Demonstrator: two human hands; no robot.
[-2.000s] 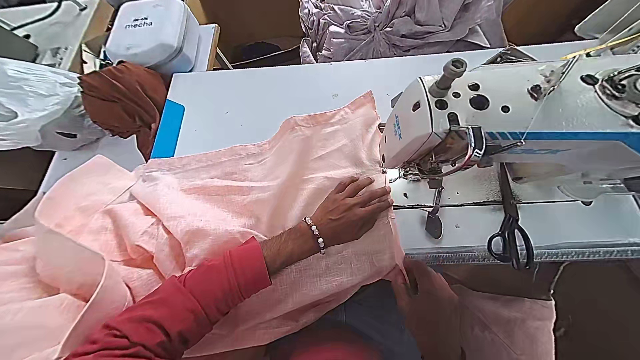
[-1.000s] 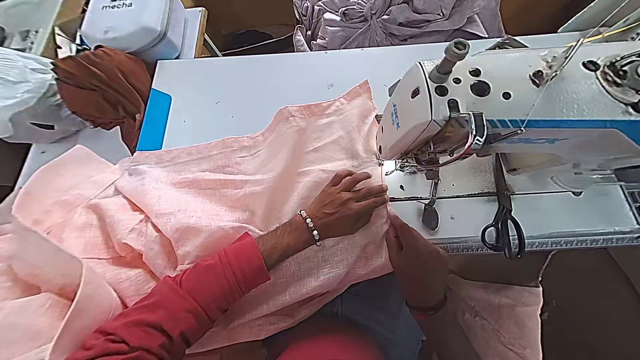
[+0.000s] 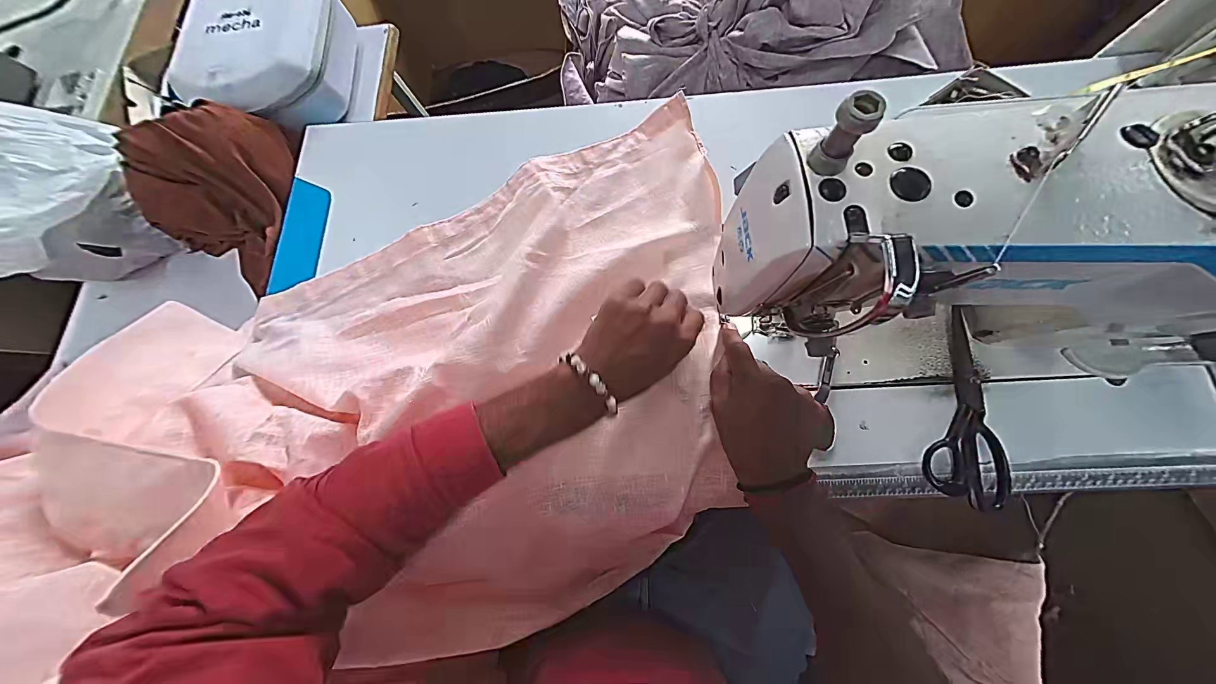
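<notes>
Pink fabric (image 3: 494,332) spreads over the table and hangs down at the front, its right edge lying by the needle area of a Jack sewing machine (image 3: 950,199). My left hand (image 3: 641,337), with a beaded bracelet at the wrist, rests on the fabric with curled fingers, left of the presser foot; whether it pinches the cloth cannot be told. My right hand (image 3: 765,408) grips the fabric's right edge just in front of the presser foot, with its fingertips close to the needle area. The needle itself is hard to make out.
Black-handled scissors (image 3: 967,437) lie on the machine bed at the right, blades under the arm. A measuring scale (image 3: 1092,480) runs along the front edge. Brown cloth (image 3: 204,176), a white plastic bag (image 3: 66,190) and a white case (image 3: 256,57) are at the left. Mauve cloth (image 3: 741,47) lies behind.
My right hand has come up from below the table edge to the fabric beside the needle area. My left hand's fingers, flatter on the cloth before, are now curled.
</notes>
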